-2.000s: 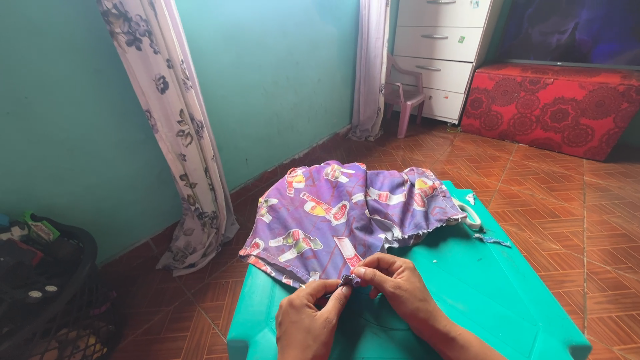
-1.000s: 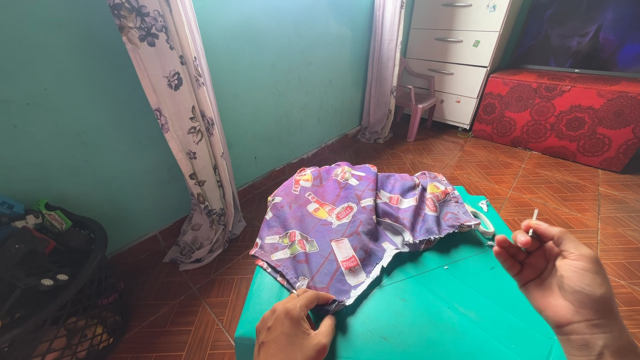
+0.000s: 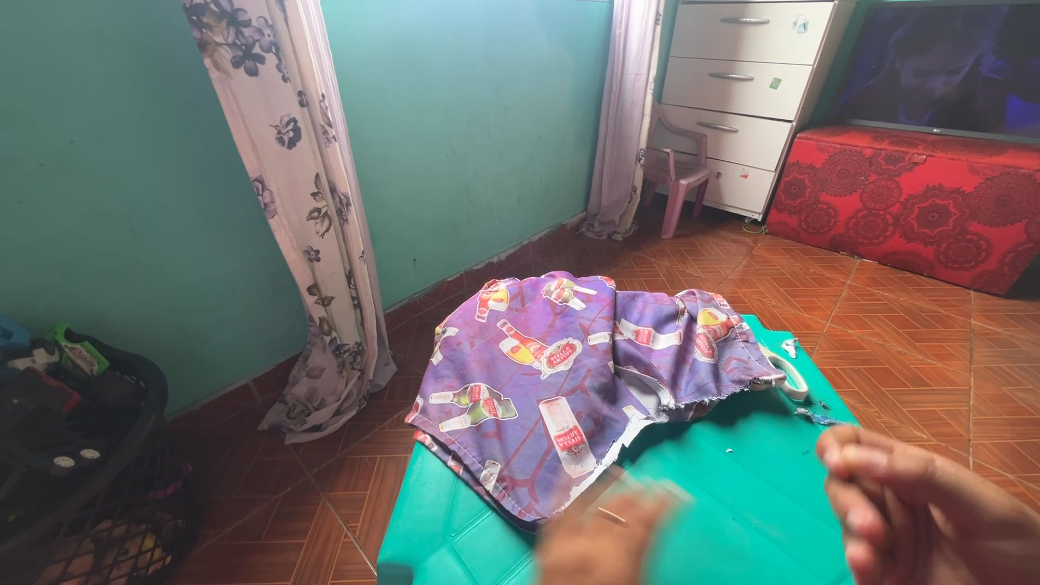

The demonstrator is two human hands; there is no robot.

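A purple cloth [image 3: 520,366] printed with bottles and glasses lies bunched on a green plastic table [image 3: 731,487]; its right-hand edge is frayed. My left hand [image 3: 605,528], blurred by motion, is at the cloth's near corner; whether it grips anything is unclear. A thin, light stick-like thing shows beside its fingers. My right hand [image 3: 902,496] is raised at the right, thumb and fingertips pinched together, apart from the cloth; what is between them is too small to tell. A white loop-shaped handle [image 3: 792,378] and blue scraps [image 3: 816,417] lie past the cloth's right end.
At the left stands a black mesh basket [image 3: 146,390] full of mixed things. Behind are a floral curtain [image 3: 317,244], a pink plastic chair [image 3: 678,175], white drawers [image 3: 731,89], a red patterned chest [image 3: 910,203] and a television [image 3: 942,69]. Tiled floor surrounds the table.
Two seconds ago both hands were together at the cloth's near corner. My right hand has since moved away to the right. My left hand has shifted slightly right of where it was one second ago.
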